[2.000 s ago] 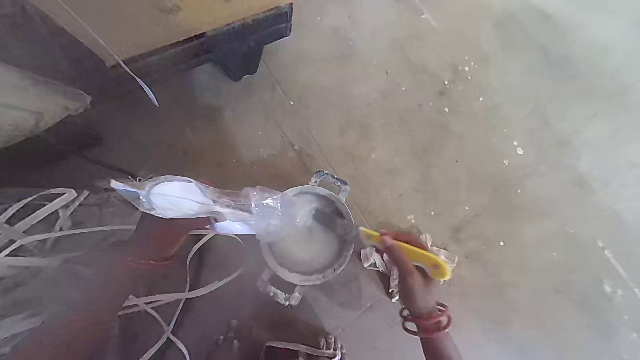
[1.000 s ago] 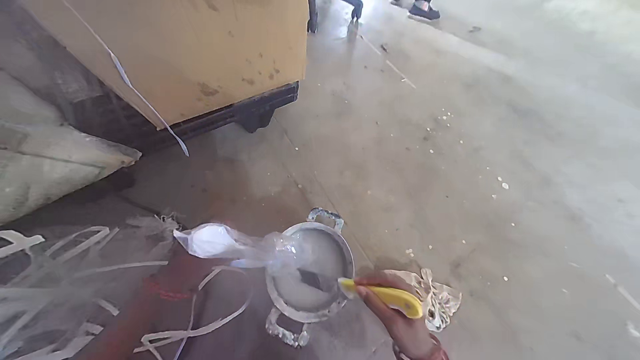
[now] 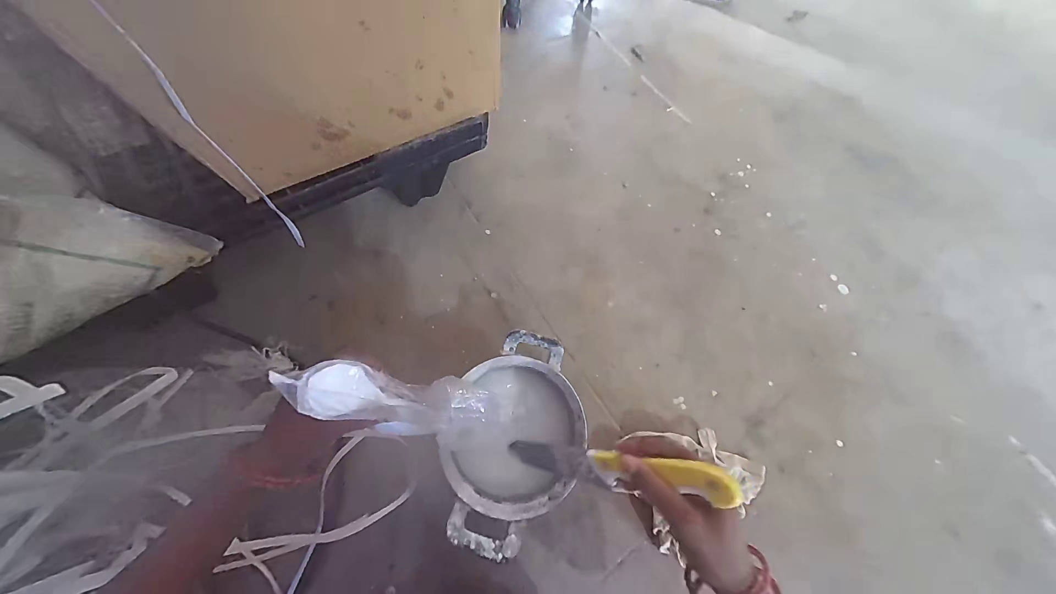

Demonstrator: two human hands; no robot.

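A two-handled metal pot (image 3: 569, 483) holding a whitish liquid stands on the floor at the lower middle. My right hand (image 3: 689, 511) grips the yellow handle of a brush (image 3: 689, 477), whose dark bristle end is over or in the liquid. My left hand (image 3: 318, 425), left of the pot and largely hidden, is closed on a clear plastic bag (image 3: 346, 391) with white contents. The bag's open-looking end lies over the pot's left rim. Crumpled pale material (image 3: 726, 454) lies on the floor beside my right hand.
A large tan box (image 3: 355, 91) rests on a black pallet (image 3: 388, 169) at the upper left. A pale woven sack (image 3: 82, 264) lies at the left edge. Loose white plastic straps (image 3: 322, 536) spread across the lower left. White specks dot the concrete floor (image 3: 742, 289).
My right hand and the brush have shifted within the pot area, with the bristle end lower than two seconds ago. The view has moved, showing more of the tan box.
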